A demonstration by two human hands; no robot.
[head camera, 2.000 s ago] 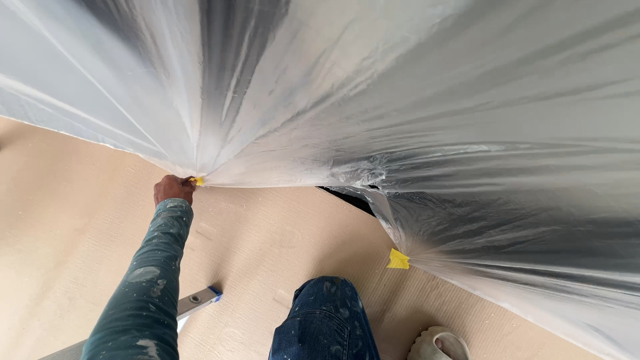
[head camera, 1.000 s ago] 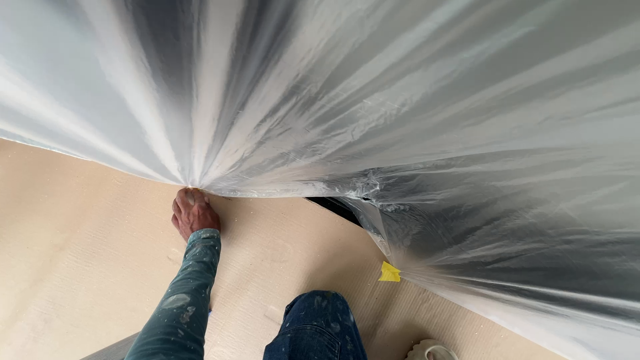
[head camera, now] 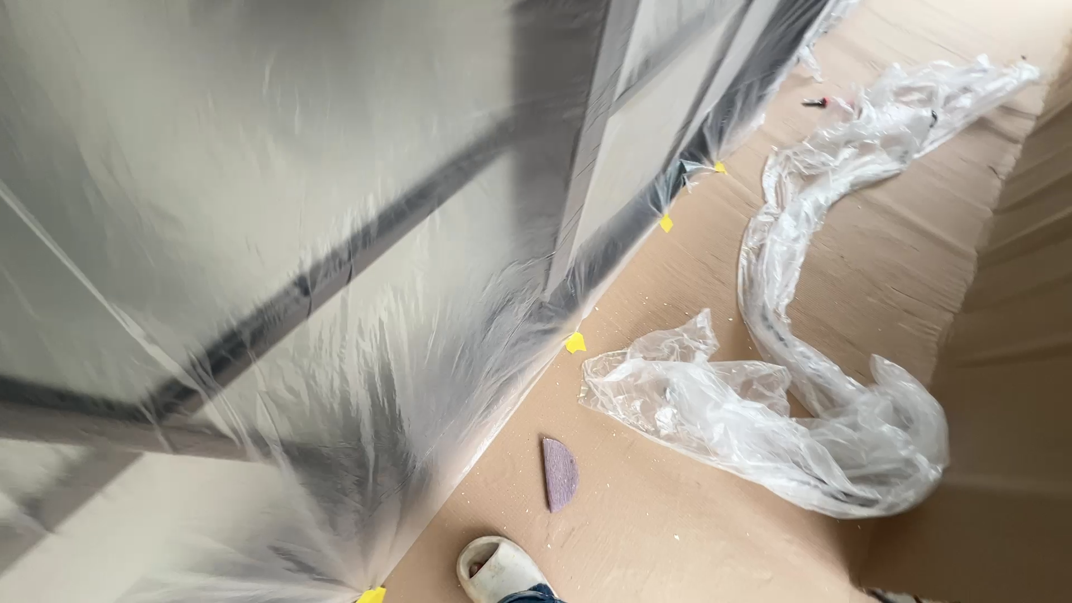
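Neither my left hand nor my right hand is in view. Clear plastic sheeting [head camera: 394,251] hangs over a framed surface and fills the left side. Pieces of yellow tape hold its lower edge to the tan floor covering [head camera: 670,502]: one at the bottom [head camera: 371,595], one nearer the middle [head camera: 575,342], and others farther up along the edge [head camera: 667,224]. A long crumpled strip of clear plastic [head camera: 779,435] lies loose on the floor covering at the right.
A purple half-round pad [head camera: 559,474] lies on the floor covering. My foot in a pale sandal [head camera: 502,571] is close to it. A small dark and red object [head camera: 815,102] lies farther off. Brown folded covering [head camera: 1013,402] rises along the right.
The view has swung far along the sheeting. The hand that was at the sheet's lower edge has gone out of view. The loose crumpled plastic and the purple pad have come into view.
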